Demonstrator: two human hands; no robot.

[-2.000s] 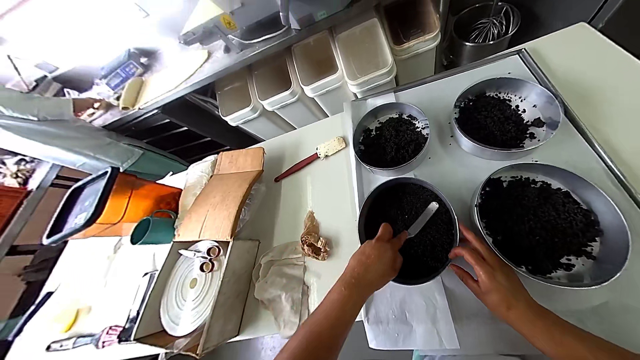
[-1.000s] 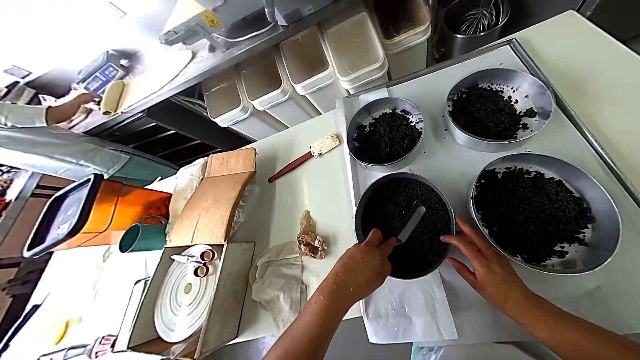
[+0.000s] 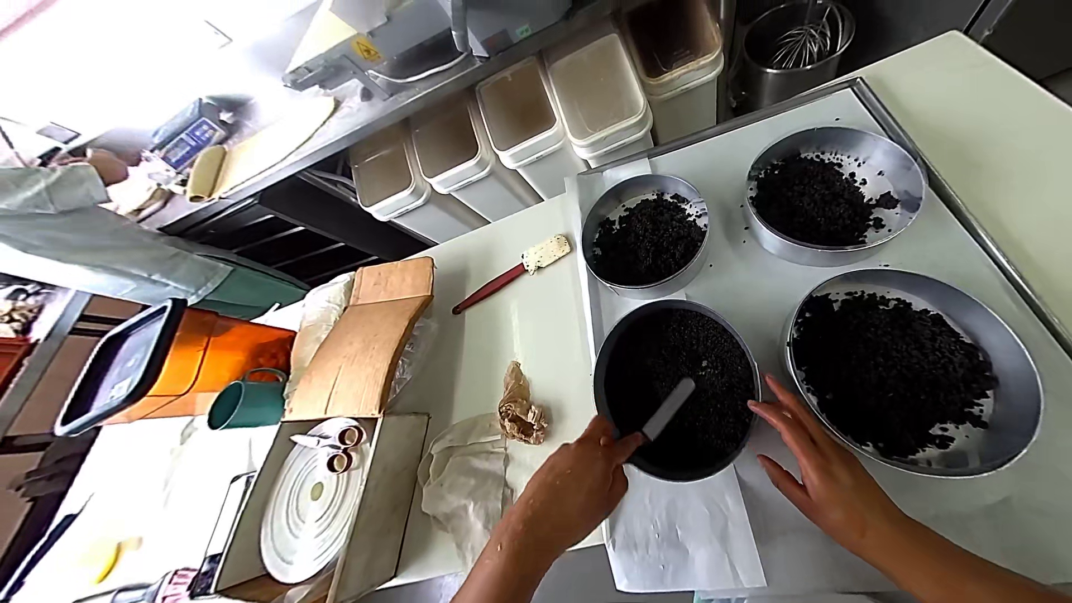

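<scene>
My left hand (image 3: pixel 578 477) grips a small metal spatula (image 3: pixel 668 409), its blade over dark crumbs (image 3: pixel 712 368) spread in a round cake tin (image 3: pixel 600 394). Beside that tin's right rim is my right hand (image 3: pixel 825 477), fingers apart, with fingertips at or close to the rim. Three more round tins hold looser dark crumbs: a small one (image 3: pixel 605 280) above, a medium one (image 3: pixel 791 248) at the upper right and a large one (image 3: pixel 1017 419) at the right. White paper (image 3: pixel 682 536) lies under the near tin.
A red-handled scraper (image 3: pixel 494 286), crumpled brown paper (image 3: pixel 521 409) and a cloth (image 3: pixel 465 477) lie left of the tray (image 3: pixel 963 197). An open cardboard box (image 3: pixel 394 502) holds a white disc and scissors (image 3: pixel 322 440). Lidded bins (image 3: pixel 519 109) line the back. A co-worker (image 3: pixel 92 234) stands at the far left.
The spatula and my left hand have shifted a little within and over the near tin. My right hand's fingers have spread along its right side.
</scene>
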